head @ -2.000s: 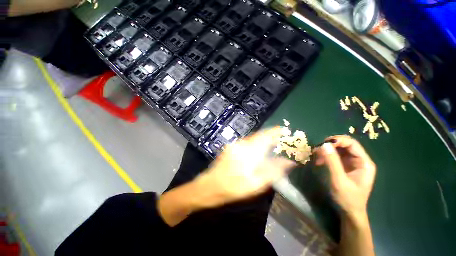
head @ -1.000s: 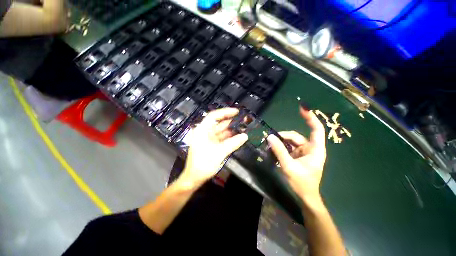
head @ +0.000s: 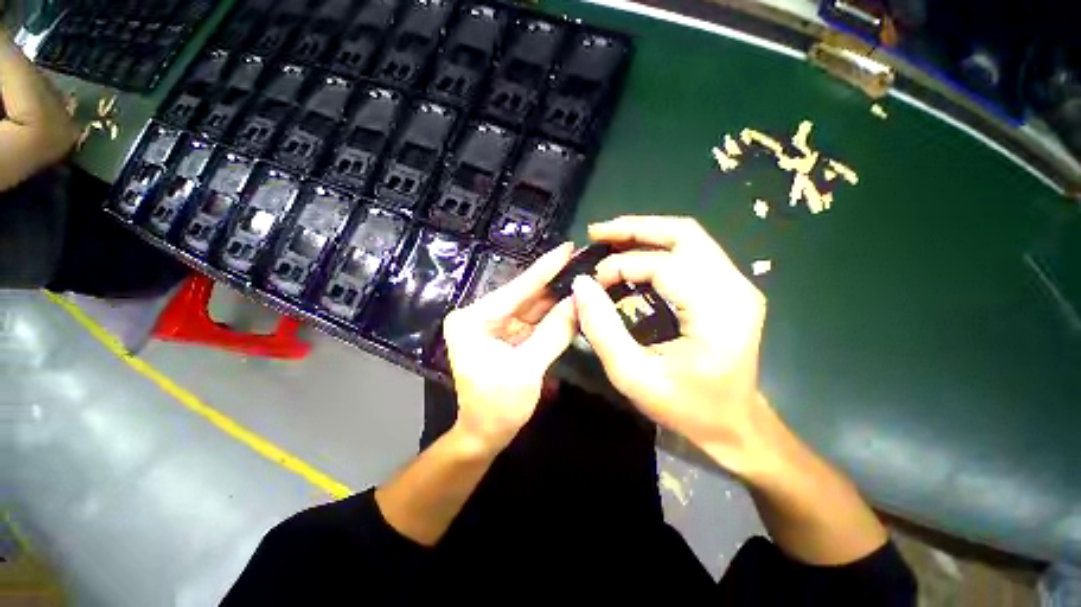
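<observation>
My left hand (head: 504, 346) and my right hand (head: 682, 326) meet in front of me, at the near right corner of the tray. Both grip a black plastic housing (head: 650, 320), which shows between the fingers; much of it is hidden. A small pale piece (head: 638, 306) shows at the housing, partly framed by my right fingers. The black blister tray (head: 401, 202) holds rows of black housings. One front-row pocket (head: 424, 282) is empty and reflects brightly. Tan pieces (head: 801, 164) lie scattered on the green mat beyond my right hand.
The green bench mat (head: 936, 308) extends right. A second black tray (head: 119, 42) and another person's arm (head: 30, 119) are at the upper left. A red stool (head: 219, 326) stands on the grey floor below the tray. A ledge with a tan block (head: 851, 71) runs along the back.
The housing was held flatter and more open to view a second ago; now my hands are closer together around it. The view has shifted, so the tray and tan pieces appear in different places.
</observation>
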